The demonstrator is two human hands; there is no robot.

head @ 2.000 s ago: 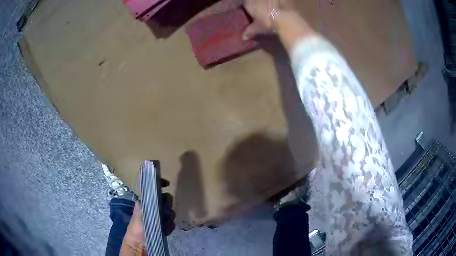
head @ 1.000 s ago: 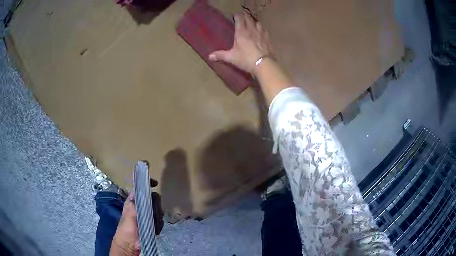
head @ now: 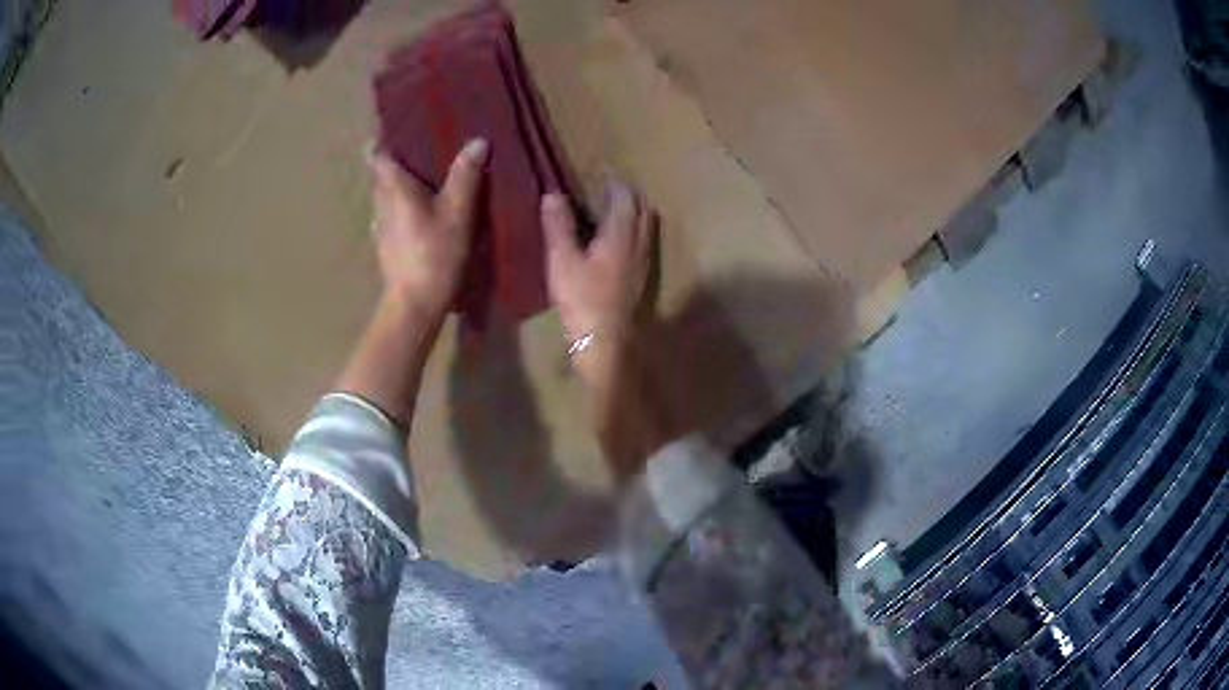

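Note:
A stack of dark-red panels lies slightly fanned on the tan cardboard sheet. My left hand grips its left side, thumb on the top face. My right hand is at its right edge, thumb and fingers against the side; part of it is in shadow. Both hands are bare. The undersides of the stack and the fingertips below it are hidden.
Another stack of red panels lies on the cardboard at the top left, cut off by the frame. A wire cage stands at the lower right. The pallet edge shows under the cardboard. Grey concrete floor surrounds it.
My left hand no longer shows the upright stack it held low in view; it has moved up onto the panels. The panels before me now form a thicker stack, turned more upright in view.

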